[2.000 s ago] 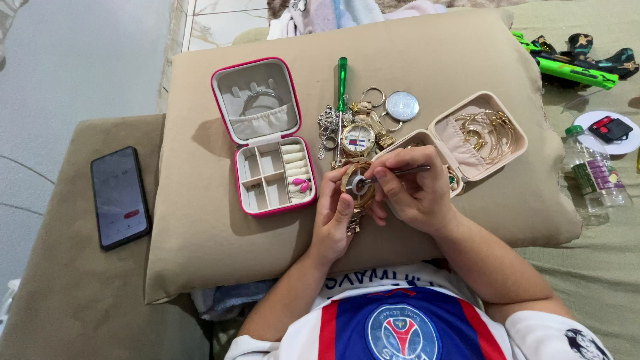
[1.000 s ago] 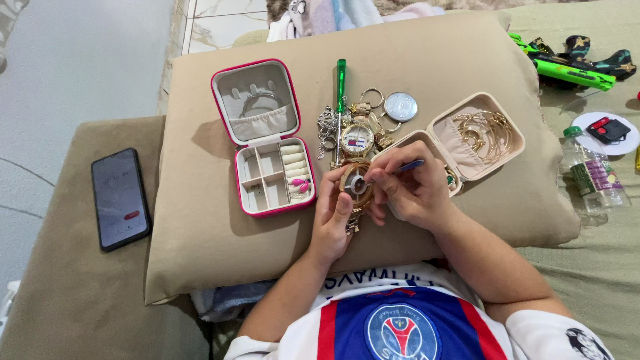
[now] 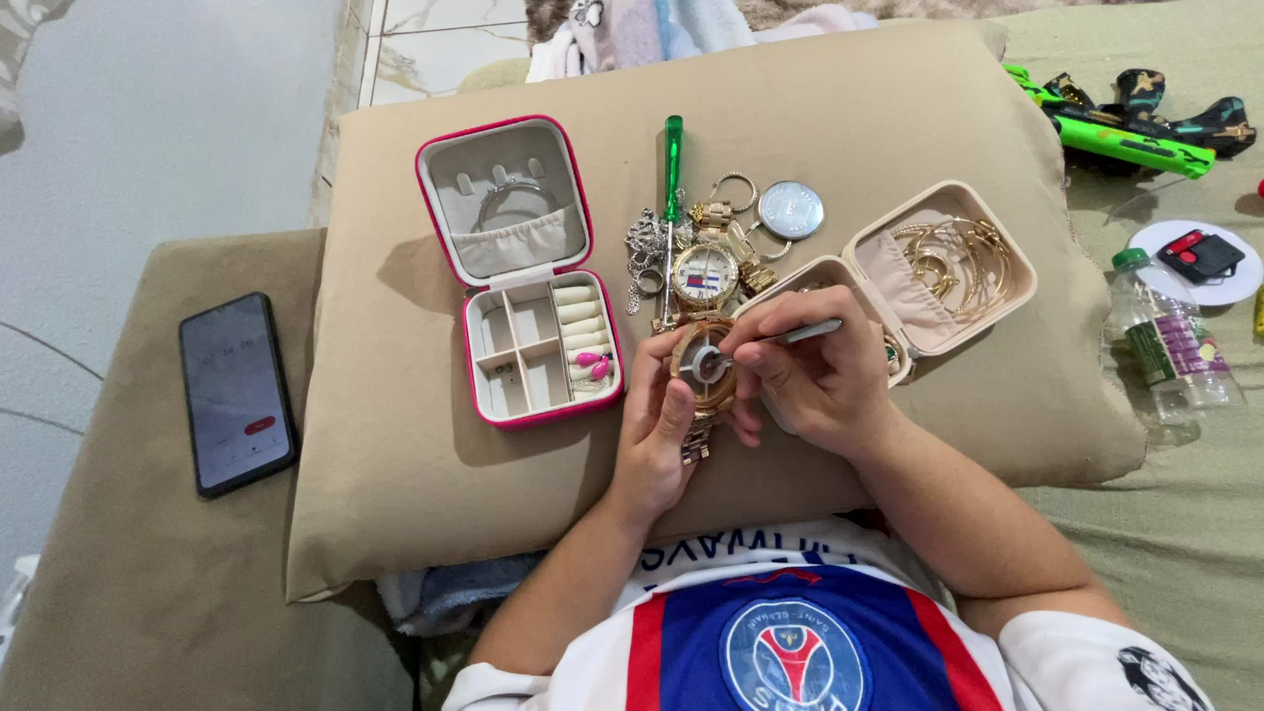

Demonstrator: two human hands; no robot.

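My left hand (image 3: 657,425) holds a gold-toned wristwatch (image 3: 707,363) with its case open and a white ring inside. In my right hand (image 3: 820,370) is a slim metal tool, likely tweezers (image 3: 802,332), its tip hidden by my fingers at the case. Just above lies a second gold watch (image 3: 705,277) with a white dial, beside a green-handled screwdriver (image 3: 672,168). Silver chains (image 3: 647,237), a bracelet or ring (image 3: 735,190) and a round metal disc, possibly a watch back (image 3: 791,209), lie around it.
An open pink-edged jewellery box (image 3: 468,346) stands left on the cushion (image 3: 395,474). A cream jewellery box (image 3: 1025,296) with gold bangles is partly behind my right hand. A phone (image 3: 237,390) lies far left. At right are a plastic bottle (image 3: 1170,341), a white plate (image 3: 1246,281) and a green toy (image 3: 1136,146).
My right hand has shifted slightly over the watch case, and the tool in it has changed its angle. My left hand keeps its hold on the watch.
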